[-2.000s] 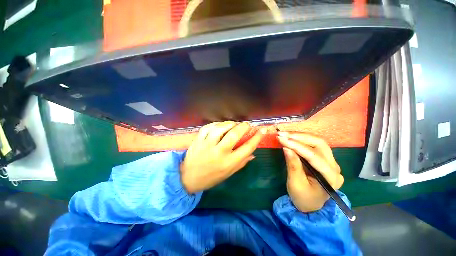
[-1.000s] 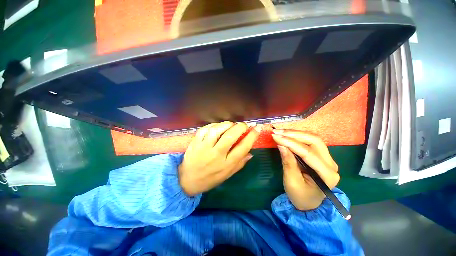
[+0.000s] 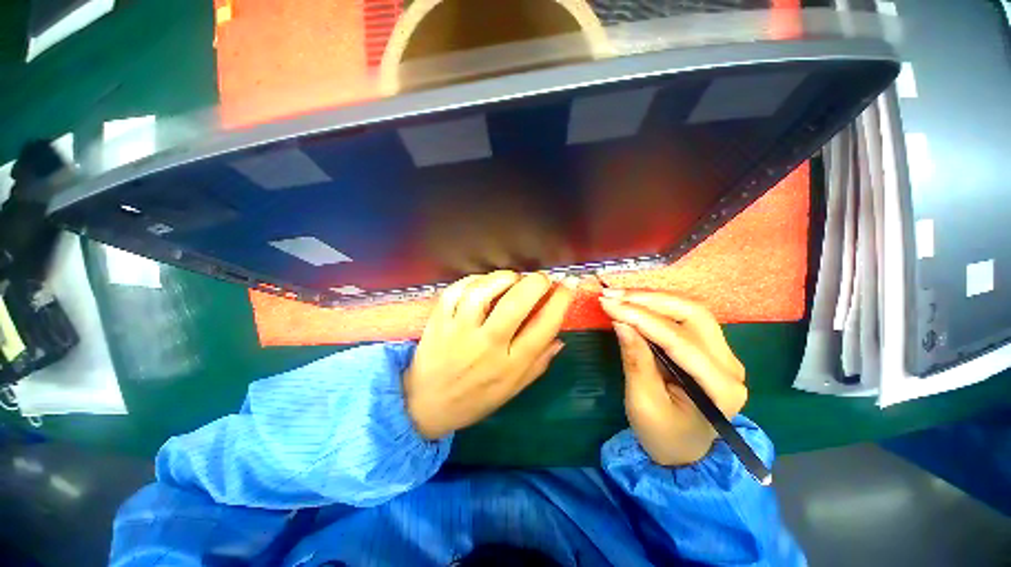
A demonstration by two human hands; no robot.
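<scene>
A large dark tablet back housing (image 3: 521, 155) with pale square patches inside stands tilted over an orange-red mat (image 3: 748, 266). My left hand (image 3: 482, 349) lies at the middle of its lower edge, fingers bent, fingertips touching the frame rim; whether it pinches a small piece cannot be told. My right hand (image 3: 676, 377) holds slim dark tweezers (image 3: 710, 410) like a pen. Their tip is close to the rim, just right of my left fingertips. Any small piece at the tip is too small to make out.
A brown cardboard core (image 3: 488, 39) stands behind the housing. At right are layered white interleaf sheets (image 3: 848, 255) and another grey housing (image 3: 964, 199) with pale patches. At left a crumpled black item (image 3: 39, 321) lies on a white sheet (image 3: 83, 354). The bench (image 3: 532, 410) is green.
The housing and the mat have shifted slightly in the view. Both hands stay near the same part of the rim, and the tweezers remain in my right hand.
</scene>
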